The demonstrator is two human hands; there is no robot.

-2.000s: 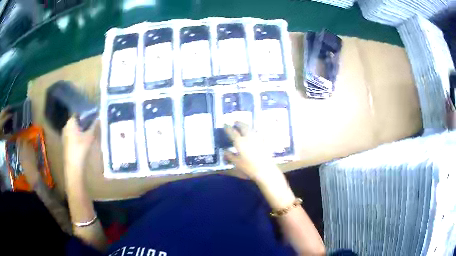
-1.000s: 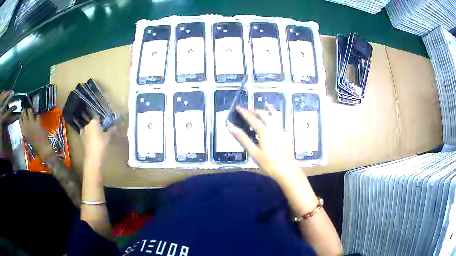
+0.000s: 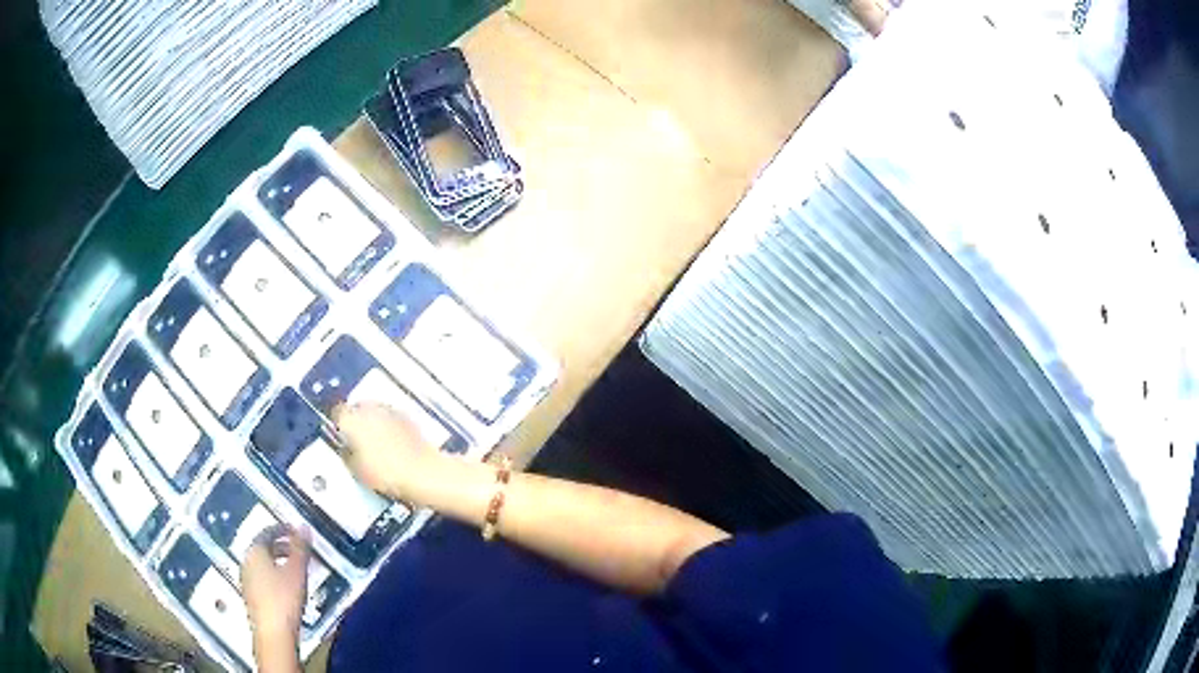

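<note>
A white blister tray [image 3: 410, 246] lies slanted on the cardboard, with dark phone middle frames in its pockets. My right hand [image 3: 381, 454] is over the row nearer me, fingertips at the edges of two neighbouring frames, one of them this middle frame [image 3: 275, 427]. Whether it grips one is hidden. My left hand [image 3: 279, 565] is over the same row, further left, with its fingertips at another frame; its grip is unclear. A fanned batch of frames [image 3: 125, 644] lies on the cardboard at the lower left, cut off by the picture's edge.
A loose pile of overlapping frames [image 3: 447, 138] lies on the brown cardboard [image 3: 592, 171] beyond the tray. Tall stacked white trays [image 3: 855, 342] stand at the right, and more stacked trays [image 3: 197, 66] at the upper left. Part of another person's hand [image 3: 868, 13] shows at the top edge.
The view has swung to the right. My left hand has let go of the fanned batch and moved over the tray. The frame my right hand held tilted above the tray is no longer raised.
</note>
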